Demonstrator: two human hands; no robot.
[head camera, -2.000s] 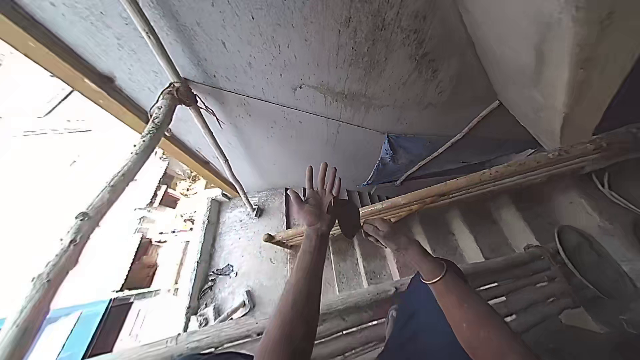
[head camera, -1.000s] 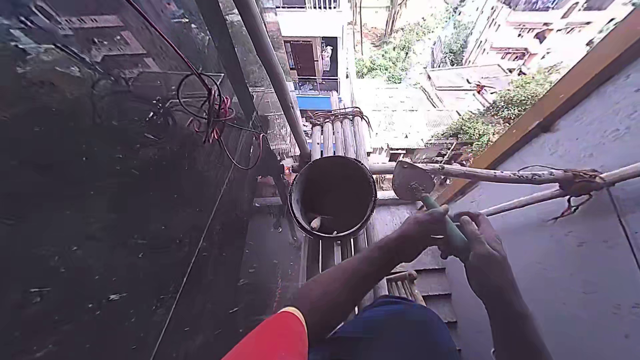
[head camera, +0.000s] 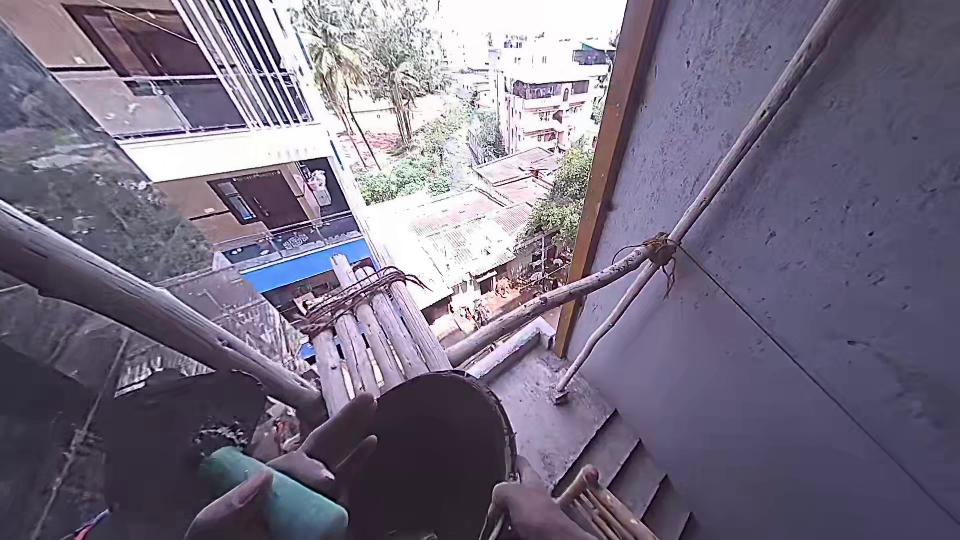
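At the lower left, my left hand (head camera: 307, 465) holds a trowel by its green handle (head camera: 274, 499), with the thumb on one side and fingers on the other. The broad dark blade (head camera: 180, 442) points up and left. Beside it stands a dark round bucket (head camera: 435, 457) on pole planking; its inside is too dark to read. My right hand (head camera: 536, 514) is closed at the bucket's right rim, partly cut off by the lower frame edge.
Lashed wooden poles (head camera: 386, 337) form the platform. A thick pole (head camera: 150, 307) slants in from the left. Another pole (head camera: 555, 300) meets a slanting one at a rope tie (head camera: 660, 251) near the grey wall (head camera: 810, 300). Concrete steps (head camera: 615, 454) and a drop to roofs lie beyond.
Both hands were at the trowel handle one second ago; now my right hand is on the bucket rim. The trowel has passed from the bucket's right to its left. The view has swung widely.
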